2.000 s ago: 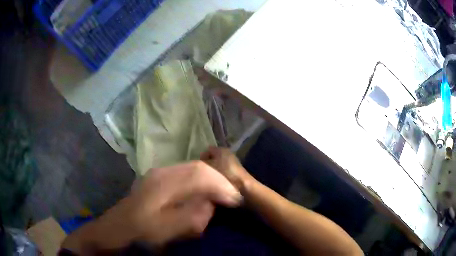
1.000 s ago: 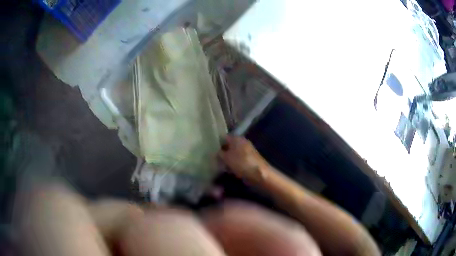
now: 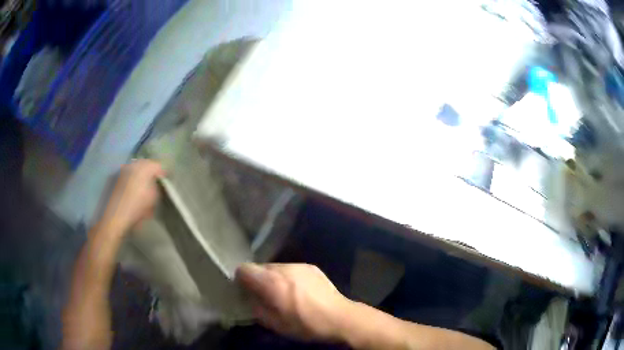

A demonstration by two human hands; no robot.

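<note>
A khaki cloth piece (image 3: 191, 254) hangs below the near left corner of the white table, with a pale straight edge running between my hands. My left hand (image 3: 139, 191) is closed on the upper left end of this edge. My right hand (image 3: 291, 295) pinches its lower right end. More khaki cloth (image 3: 195, 160) lies behind and under it. The picture is blurred, so I cannot tell how many layers I hold.
The white sewing table (image 3: 342, 116) fills the middle and right, its front edge slanting down right. The sewing machine (image 3: 599, 184) stands at the far right, with a bright blue lamp (image 3: 541, 82). A blue lattice crate (image 3: 89, 78) is at the upper left.
My left hand has moved from low in the foreground up and left onto the cloth. The cloth lay flat; its edge is now lifted between both hands. The view has shifted.
</note>
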